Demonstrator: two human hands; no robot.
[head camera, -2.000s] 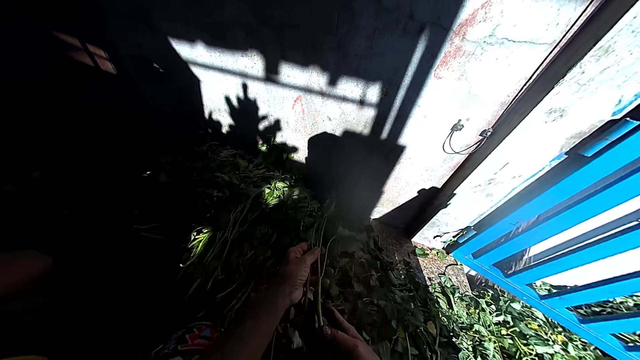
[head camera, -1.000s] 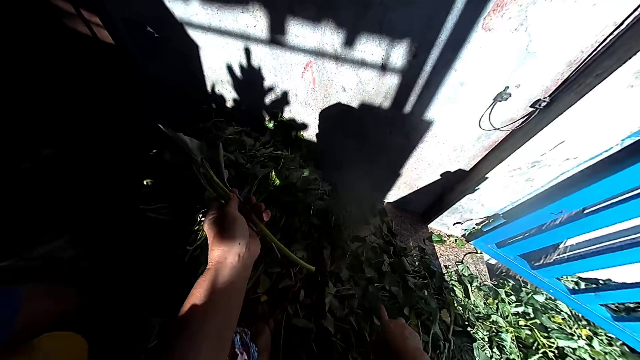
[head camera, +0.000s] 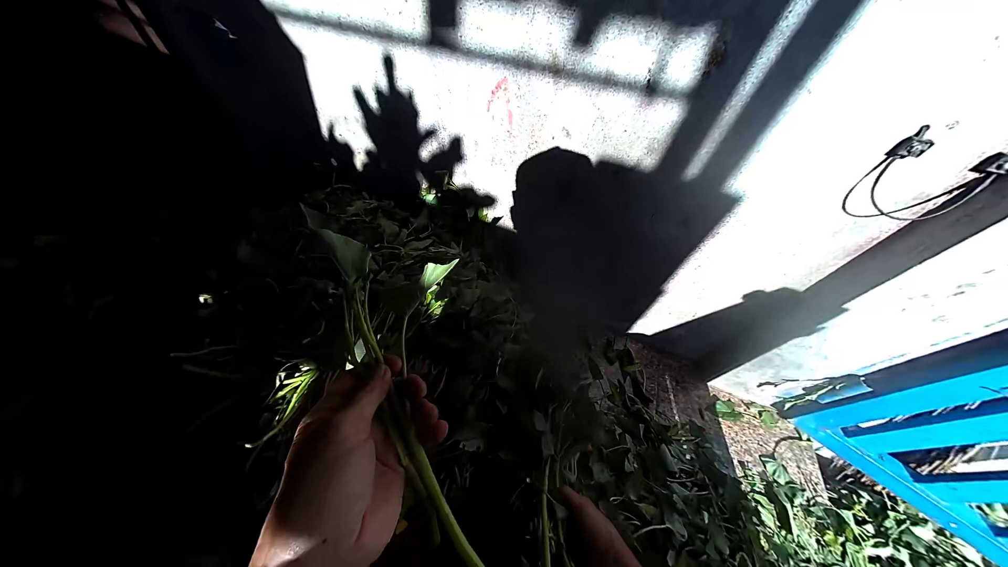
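Note:
My left hand (head camera: 354, 449) is closed around a few green leafy stems (head camera: 429, 480), whose leaves stick out above my thumb and whose thick ends slant down to the right. Low in the frame, my right hand (head camera: 594, 528) is partly in view beside an upright thin green stem (head camera: 545, 512); shadow hides whether its fingers grip it. Under and around both hands spreads a heap of cut leafy vines (head camera: 488, 315), mostly in deep shade.
Behind the heap rises a pale wall (head camera: 598, 118) with strong shadows. A black cable (head camera: 874, 197) hangs on it at the right. A blue slatted metal gate (head camera: 890, 433) stands at the lower right, with sunlit leafy vines (head camera: 835, 520) beneath it.
My left hand, low near my right hand two seconds ago, rose to the left with stems and now holds them with leaves upward. A stem now stands beside my right hand.

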